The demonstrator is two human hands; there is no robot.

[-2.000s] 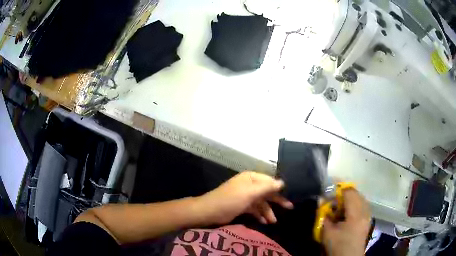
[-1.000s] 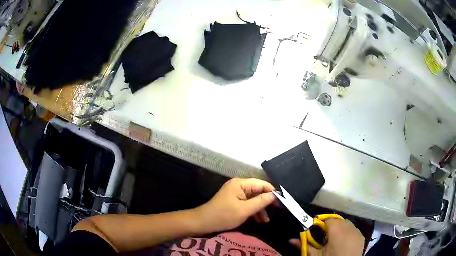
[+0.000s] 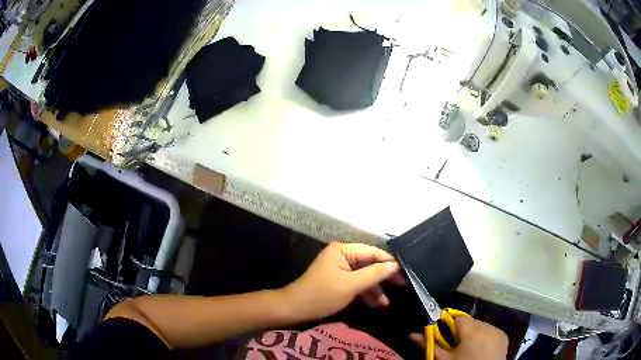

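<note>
A black patch pocket (image 3: 437, 249) lies over the table's front edge, its stitched hem towards the upper left. My left hand (image 3: 351, 278) pinches the pocket's left corner between thumb and fingers. My right hand (image 3: 474, 339), partly cut off by the bottom edge, holds scissors (image 3: 430, 304) with yellow handles. The silver blades lie along the pocket's lower left side, with their tips close to my left fingertips. The blades look nearly closed.
Two small black heaps lie on the white table, one at the left (image 3: 225, 77) and one at the middle (image 3: 343, 69). A large black fabric stack (image 3: 119, 53) is far left. A white sewing machine (image 3: 555, 77) stands right. A dark rectangular object (image 3: 601, 285) lies at the right corner.
The pocket has turned from upright to tilted since the first frame. The scissor blades, spread apart one second ago, are now nearly together at the pocket's side. The whole view has shifted slightly.
</note>
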